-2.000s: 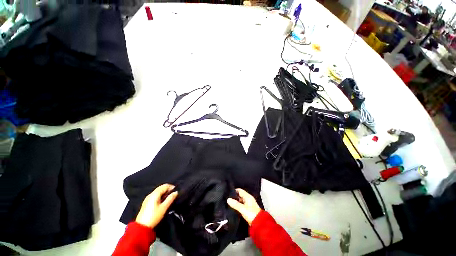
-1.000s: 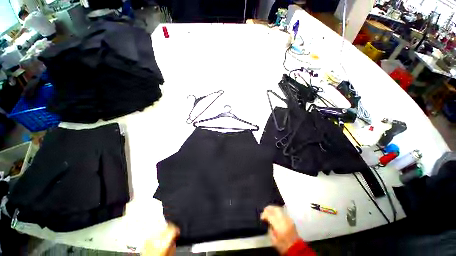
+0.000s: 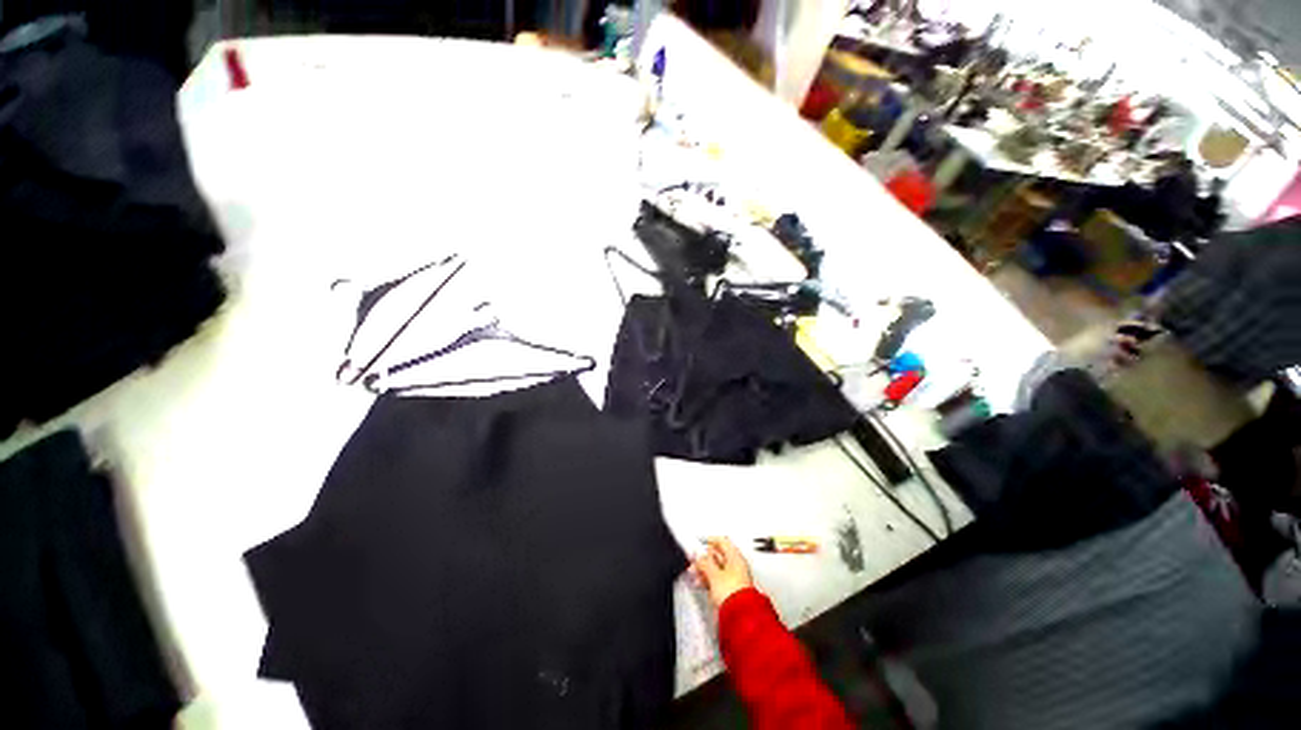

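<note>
The black shorts (image 3: 478,528) lie spread flat, with the waistband at the top just below a thin black hanger (image 3: 485,340). A small pale mark shows low on the cloth. My right hand (image 3: 722,568) is small and blurred at the garment's right edge, in a red sleeve; whether its fingers grip the cloth is unclear. Thread snips (image 3: 786,545) with orange handles lie just right of it. My left hand is out of the picture.
A second hanger (image 3: 393,314) lies at upper left of the first. Black garments (image 3: 735,385) with hangers lie at right. A large black pile (image 3: 100,243) and a folded stack (image 3: 72,585) are at left. Spools (image 3: 903,382) and cables are near the right edge. Dark striped fabric (image 3: 1070,628) is at lower right.
The view has swung right. The shorts, earlier opened and bunched between both hands, now lie flat. My left hand has left the picture; my right hand has moved up along the garment's right edge.
</note>
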